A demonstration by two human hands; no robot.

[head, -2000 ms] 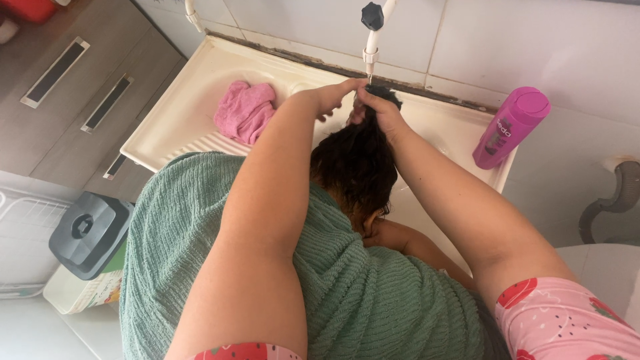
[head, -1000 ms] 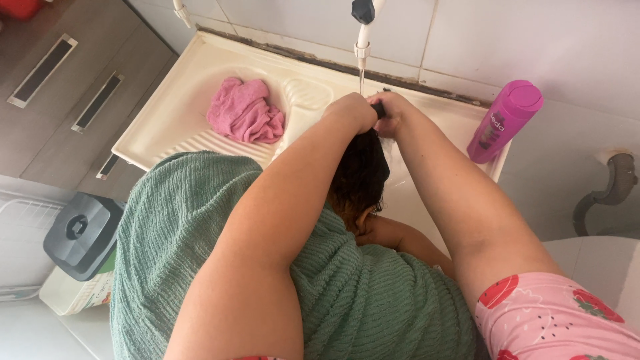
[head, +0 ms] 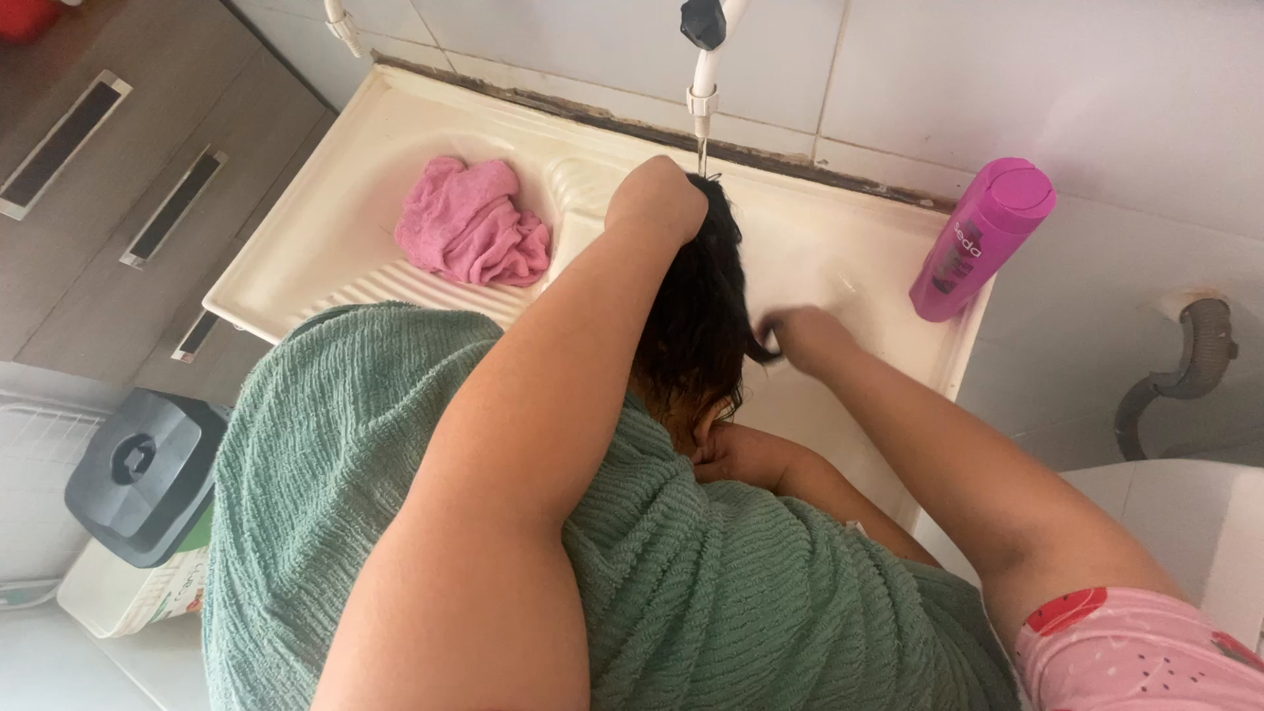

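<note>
Another person leans over a cream laundry sink (head: pixel 849 227), a green towel (head: pixel 375 474) round the shoulders and back. My left hand (head: pixel 660 197) is closed on the top of that person's wet dark hair (head: pixel 696 296), just below a white tap (head: pixel 704 94) with a thin stream of water. My right hand (head: pixel 805 341), blurred, is to the right of the head with a strand of the hair between its fingers. One of the other person's hands (head: pixel 726 452) rests by their ear.
A pink cloth (head: pixel 474 222) lies crumpled beside the sink's ribbed washboard. A magenta Seda bottle (head: pixel 983 237) stands on the right rim. Grey drawers (head: pixel 128 168) and a lidded container (head: pixel 148 474) are at the left; a grey drain pipe (head: pixel 1200 346) is at the right.
My hands were together at the hair under the tap. My right hand has moved away, right and down, with a strand of hair; my left hand has stayed near the tap.
</note>
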